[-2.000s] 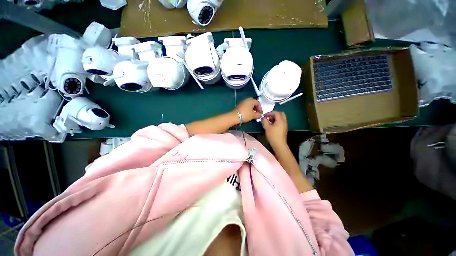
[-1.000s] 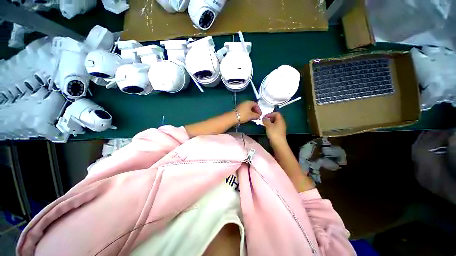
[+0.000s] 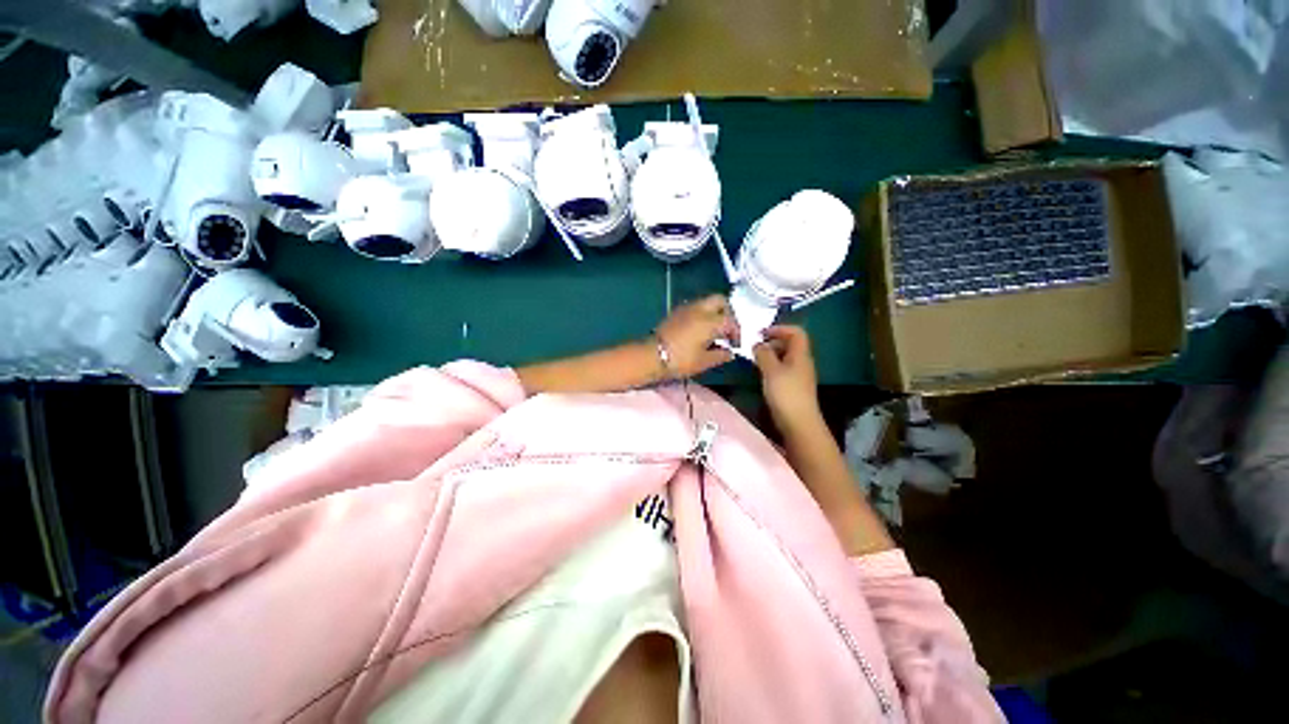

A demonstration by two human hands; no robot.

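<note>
A white PTZ dome camera [image 3: 799, 241] lies on the green bench in front of me, its rounded head away from me and its thin antennas spread to both sides. Its white mounting base [image 3: 754, 317] points toward me. My left hand [image 3: 698, 337] has its fingertips closed on the left side of the base. My right hand [image 3: 785, 371] has its fingertips at the base's near right edge. Any small part between the fingertips is too small to make out.
White dome cameras [image 3: 481, 209] stand in a row behind and left of my hands. Bagged white units [image 3: 71, 304] lie far left. An open carton [image 3: 1018, 348] with a grey grid [image 3: 1001, 238] is at right. A cardboard sheet [image 3: 735, 54] lies at the back.
My left hand has shifted slightly down and left along the base, and my right hand has moved slightly down. The camera stays in nearly the same place.
</note>
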